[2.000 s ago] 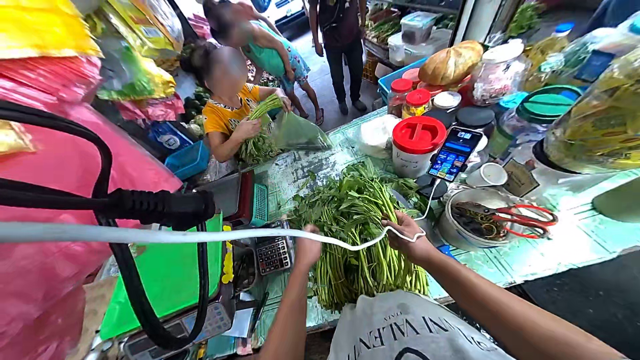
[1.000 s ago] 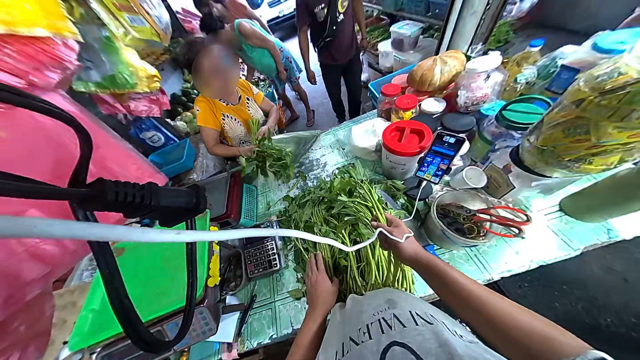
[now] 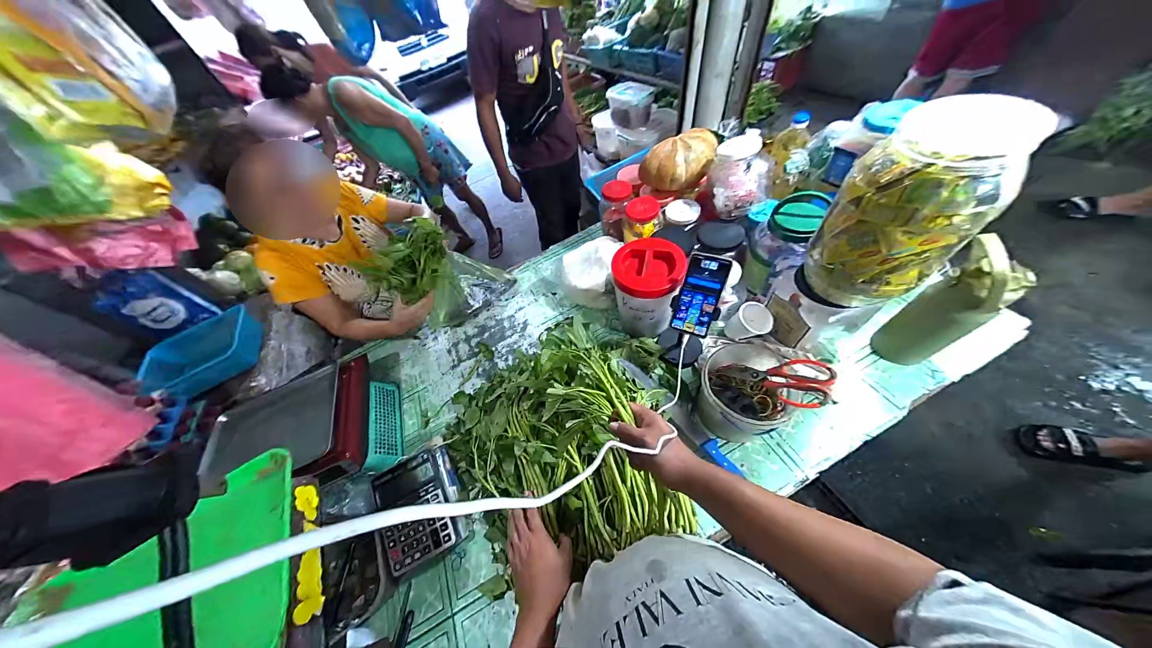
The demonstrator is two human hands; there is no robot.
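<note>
A large pile of leafy greens with long green stems lies on the green patterned tabletop before me. My right hand has its fingers curled around some stems at the pile's right side. My left hand rests against the stem ends at the lower left; whether its fingers grip any is unclear. A white cable crosses the view in front of the pile and runs up to a lit phone. Across the table, a person in an orange top holds a bunch of greens by a clear plastic bag.
Right of the pile are a red-lidded tub, a metal pot with red-handled scissors and a blue-handled knife. A calculator, a scale and a green board stand left. Several jars line the back.
The person across the table has brought the greens up against the clear bag. My hands remain at the pile, the right one on its right side, the left one low at its left.
</note>
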